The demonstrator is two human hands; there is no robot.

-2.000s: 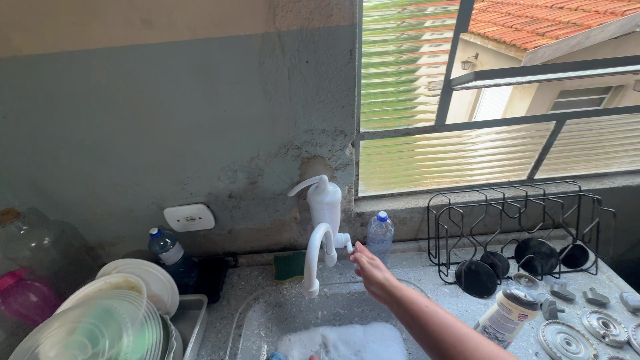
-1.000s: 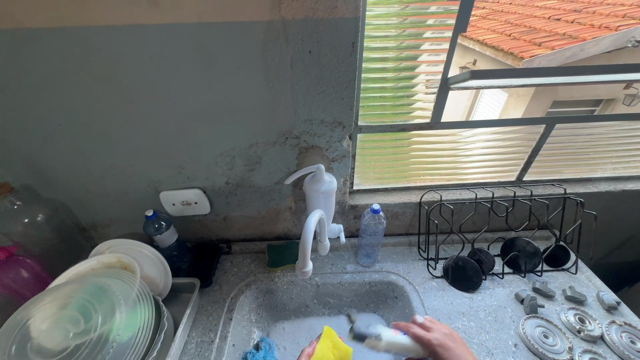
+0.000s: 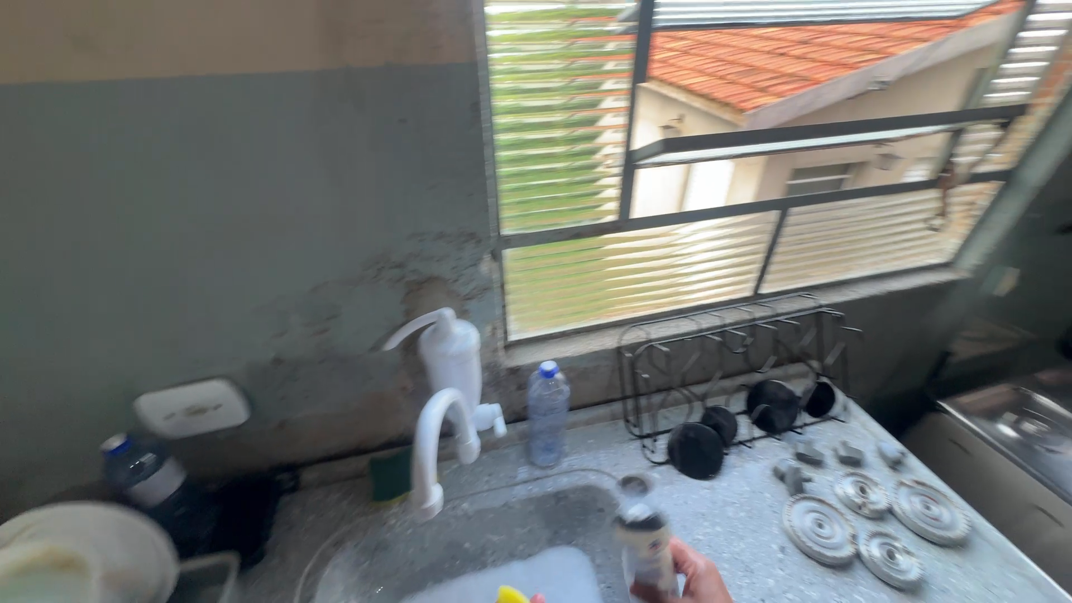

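My right hand (image 3: 697, 574) is closed around a small labelled bottle or jar (image 3: 645, 544) at the right rim of the sink (image 3: 536, 511). Only a fingertip of my left hand (image 3: 538, 598) shows at the bottom edge, beside a yellow piece, perhaps a sponge (image 3: 511, 595); the rest is out of view. White suds (image 3: 536, 578) lie in the basin below them. Above the basin curves a white faucet (image 3: 429, 452), with no water seen running. A clear plastic bottle with a blue cap (image 3: 548, 419) stands behind the sink.
A black wire rack (image 3: 737, 368) holds black burner caps (image 3: 695, 450). Several metal burner parts (image 3: 821, 529) and grey knobs (image 3: 808, 452) lie on the speckled countertop (image 3: 745, 511). Plates (image 3: 100, 536) and a dark bottle (image 3: 142, 473) stand at left; a green sponge (image 3: 390, 477) is behind the sink.
My right hand was at the faucet's tap two seconds ago and now grips the bottle or jar right of the basin. The yellow piece has dropped lower in view. The view has swung right.
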